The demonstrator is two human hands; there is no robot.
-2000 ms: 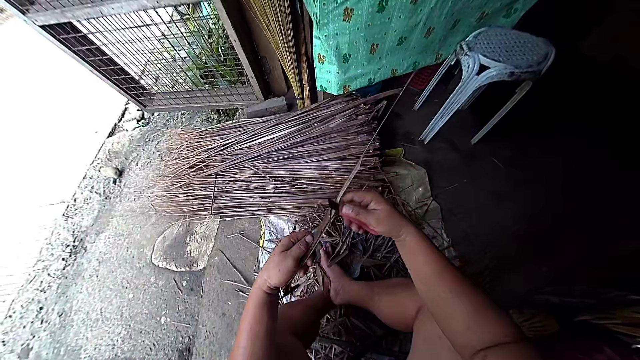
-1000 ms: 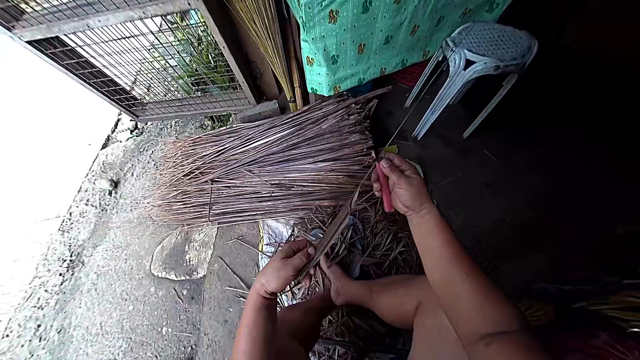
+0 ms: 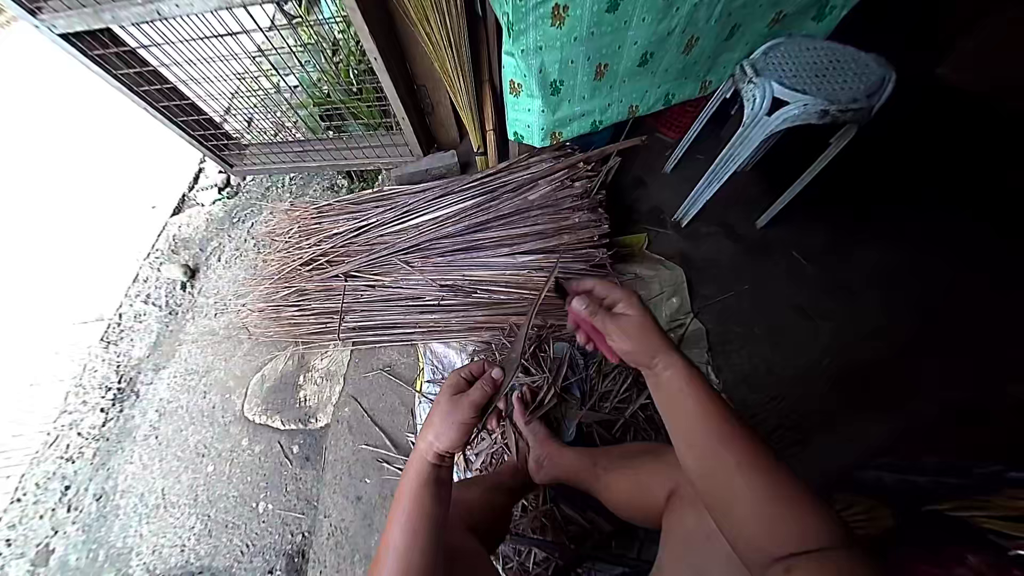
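Note:
My left hand (image 3: 464,408) pinches a long, narrow dried brown leaf (image 3: 526,330) between thumb and fingers, its pointed end slanting up to the right. My right hand (image 3: 612,320) is closed around the red handle of a small cutting tool (image 3: 594,334), probably a knife, whose dark end lies just right of the leaf tip; blur hides its exact shape. Beyond both hands lies a large pile of thin brown dried stalks (image 3: 448,256), tied with a band at its left part. Leaf scraps (image 3: 616,396) cover the ground under my hands and around my bare feet (image 3: 544,444).
A white plastic stool (image 3: 824,76) stands at the upper right, beside a table covered with green patterned cloth (image 3: 592,72). A wire mesh gate (image 3: 264,88) is at the upper left, with a broom of thin sticks (image 3: 452,64) near it. A flat stone (image 3: 300,388) lies left of the scraps.
My right hand, near the leaf's upper part one second ago, is now lower, with the tool turned and its dark end toward the leaf. The left hand still holds a leaf.

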